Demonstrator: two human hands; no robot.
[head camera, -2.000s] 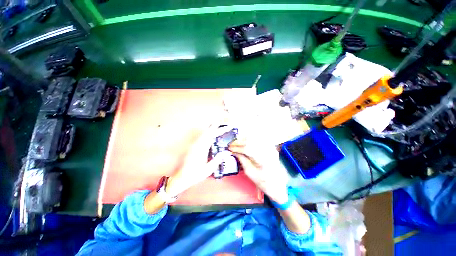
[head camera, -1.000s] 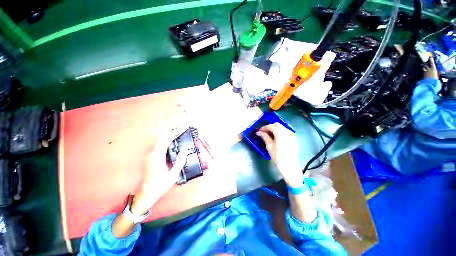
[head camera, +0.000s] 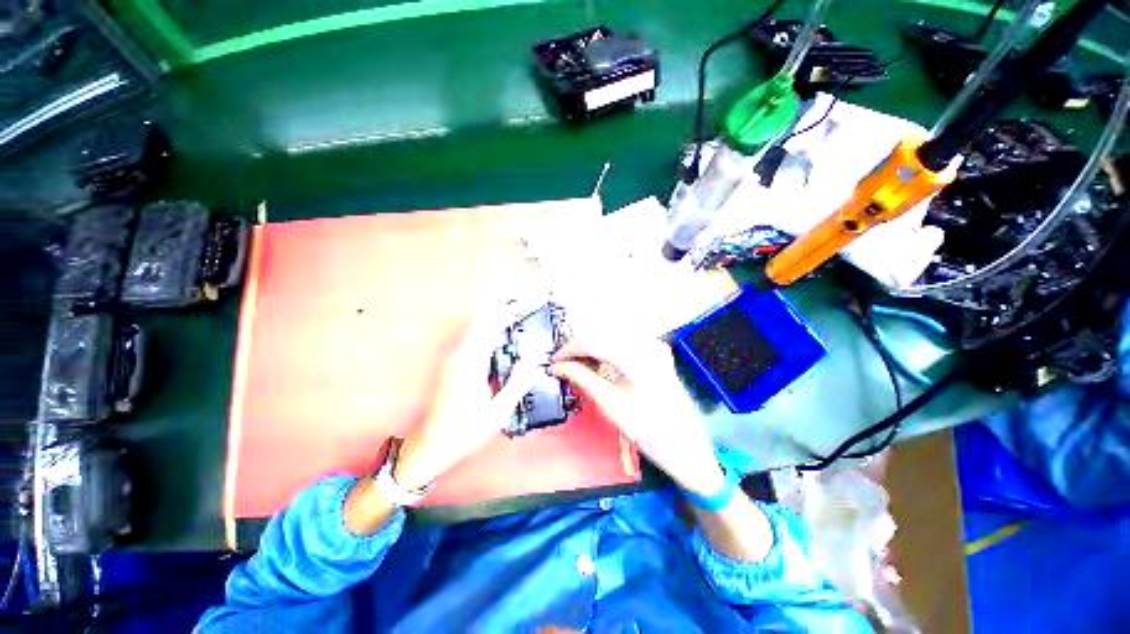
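Observation:
A half-assembled black unit (head camera: 538, 403) is over the orange-red work mat (head camera: 335, 334), near its right side. My left hand (head camera: 465, 384) holds the unit from its left side. My right hand (head camera: 626, 396) is at the unit's right edge with thumb and fingertips pinched together; whether a small part is between them is too blurred to tell. The blue screw tray (head camera: 805, 353) with a dark mass of screws is right of my right hand. The orange electric screwdriver (head camera: 855, 217) hangs above the tray.
Black units (head camera: 167, 254) line the left side. Another unit with a white label (head camera: 601, 74) is at the far side. A green-topped syringe (head camera: 758, 118) hangs near white paper (head camera: 874, 155). Tangled black parts (head camera: 1029, 223) lie at the far right, beside teal-handled cutters (head camera: 915, 337).
My right hand has moved left from the screw tray back to the unit. My left hand still holds the unit. The camera view has shifted, showing more of the left side.

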